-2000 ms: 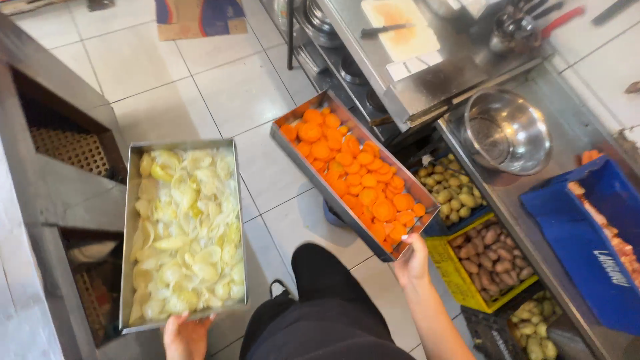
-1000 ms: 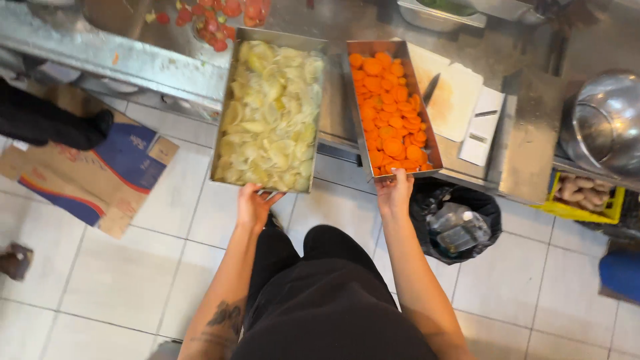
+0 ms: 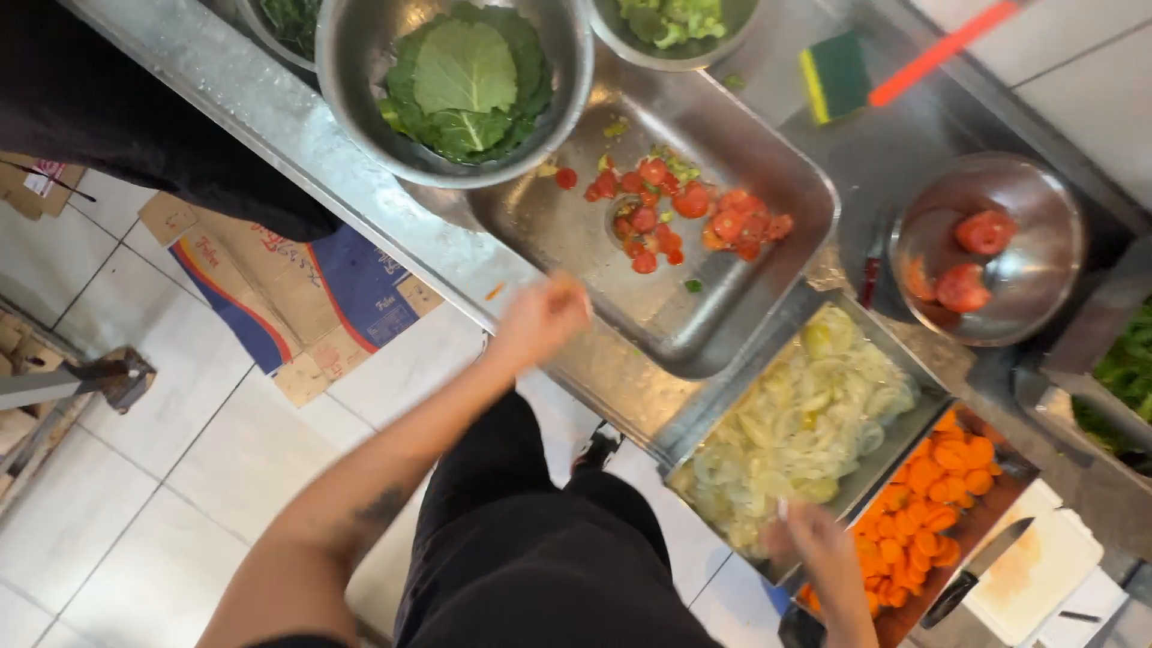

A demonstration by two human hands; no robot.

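Observation:
My left hand (image 3: pixel 543 322) is over the front rim of the steel sink (image 3: pixel 576 238), blurred, its fingers curled; whether it holds anything is unclear. My right hand (image 3: pixel 805 531) is at the near end of a metal pan of sliced onions (image 3: pixel 810 405), also blurred; it hides part of the pan, and I cannot tell if it touches it. Beside that pan stands a metal pan of sliced carrots (image 3: pixel 927 504), partly behind my right forearm. Both pans rest on the steel counter. Cut tomato pieces (image 3: pixel 643 211) lie around the sink drain.
A steel bowl of leafy greens (image 3: pixel 468 85) stands over the sink's left end. Behind are a sponge (image 3: pixel 832 76) and a bowl with tomato pieces (image 3: pixel 985 247). A knife (image 3: pixel 976 571) lies on a white cutting board (image 3: pixel 1035 562) at right. A person's dark-clothed leg (image 3: pixel 180 117) is at left.
Both pans, carried in my hands two seconds ago, now rest on the counter side by side. My left hand has left the onion pan; my right hand has moved from the carrot pan to the onion pan's end.

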